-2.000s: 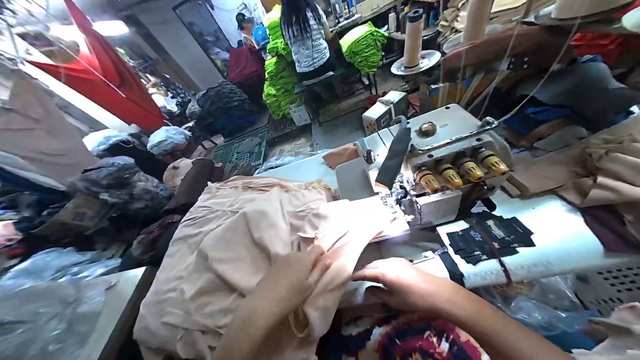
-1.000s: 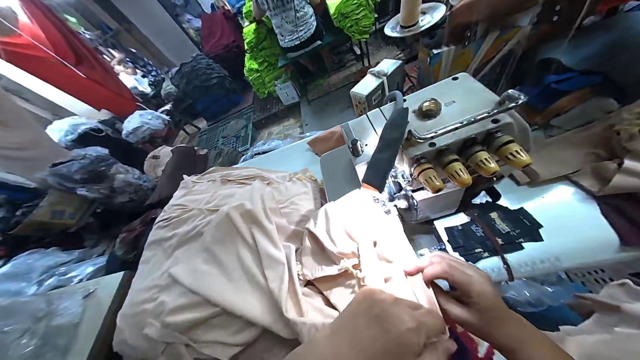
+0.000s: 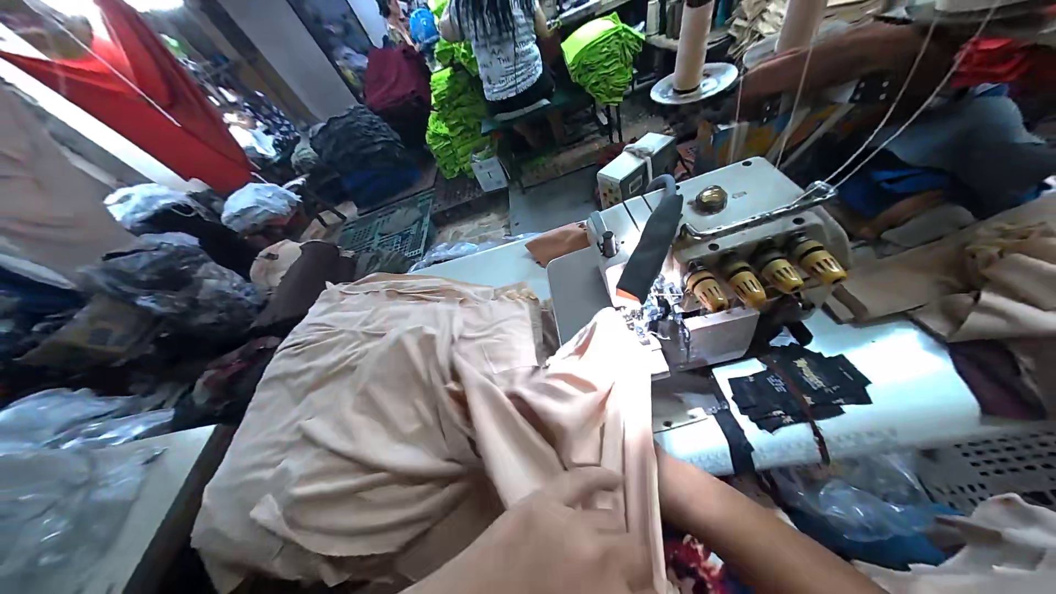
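Beige fabric (image 3: 610,388) runs from the needle area of an overlock sewing machine (image 3: 734,223) down toward me. My left hand (image 3: 569,528) grips this fabric at the bottom centre, with its fingers bent over a fold. My right forearm comes in from the lower right, and my right hand is hidden behind the hanging fabric. A large heap of beige fabric pieces (image 3: 371,412) lies left of the machine. Yellow tension knobs (image 3: 763,276) line the machine's front, and a dark padded bar (image 3: 652,247) slants over the needle area.
Black labels (image 3: 800,384) bearing writing lie on the machine table (image 3: 924,396), right of the fabric. A thread cone (image 3: 691,49) stands behind the machine. Plastic-wrapped bundles (image 3: 173,280) are piled at left. A person (image 3: 499,49) sits at the back beside lime-green fabric stacks (image 3: 454,115).
My right hand, visible at the fabric's edge a second ago, is now behind the fabric. My left hand has moved left over the fabric, which now hangs in long folds from the needle area.
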